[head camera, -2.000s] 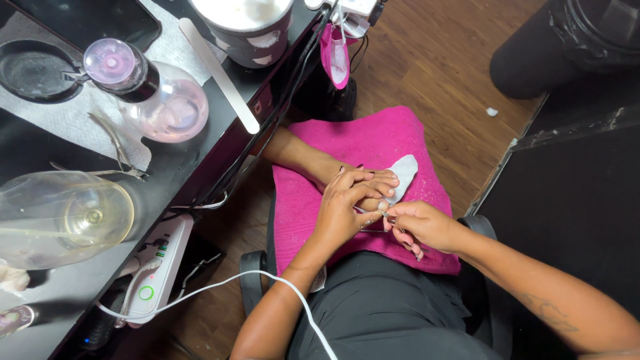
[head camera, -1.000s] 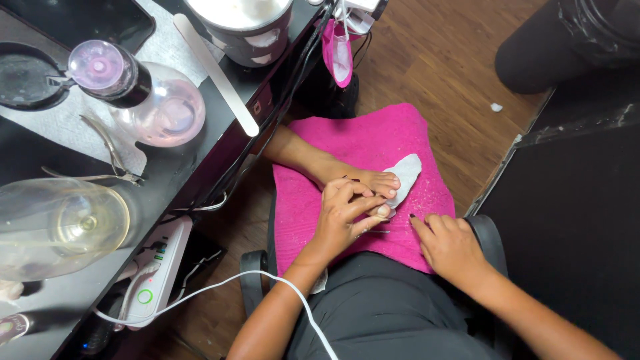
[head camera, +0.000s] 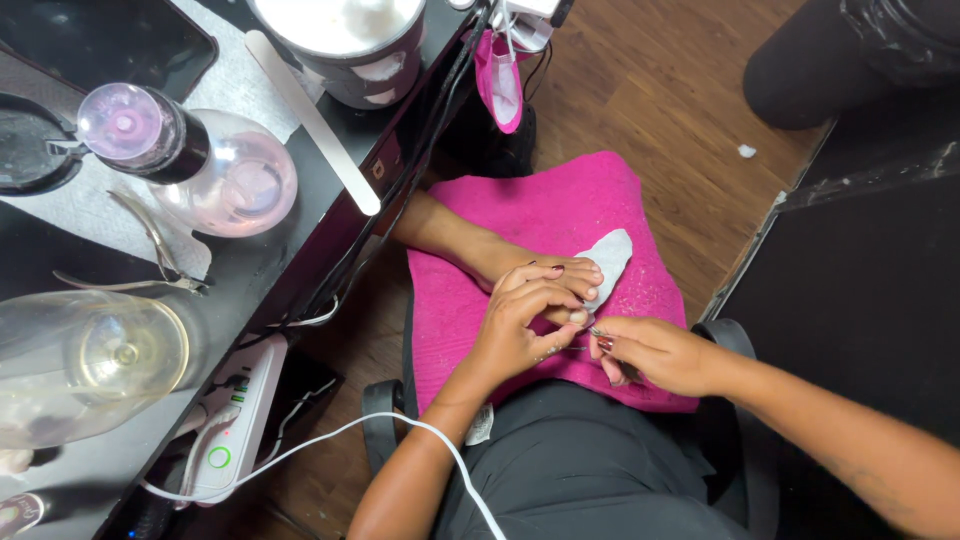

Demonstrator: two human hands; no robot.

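Note:
Another person's bare foot (head camera: 480,247) rests on a pink towel (head camera: 465,330) over my lap. My left hand (head camera: 521,322) is around the front of the foot, its fingers on the big toe (head camera: 577,316). My right hand (head camera: 652,352) pinches a small metal tool (head camera: 594,331) whose tip is at the big toe; its exact kind is too small to tell. A white wipe (head camera: 611,259) lies under the toes. Another thin metal item (head camera: 574,348) lies on the towel below the toe, partly hidden by my left hand.
On the black table at left are a pump bottle (head camera: 232,176), cuticle nippers (head camera: 161,247), a nail file (head camera: 311,124), a tub (head camera: 352,45), a phone (head camera: 105,37) and a clear bottle (head camera: 90,360). A white cable (head camera: 360,421) crosses my left forearm. A black bin (head camera: 810,67) stands upper right.
A second ago my right hand was apart from the foot, over the towel's right part; now it is back at the big toe. My left hand has stayed at the foot.

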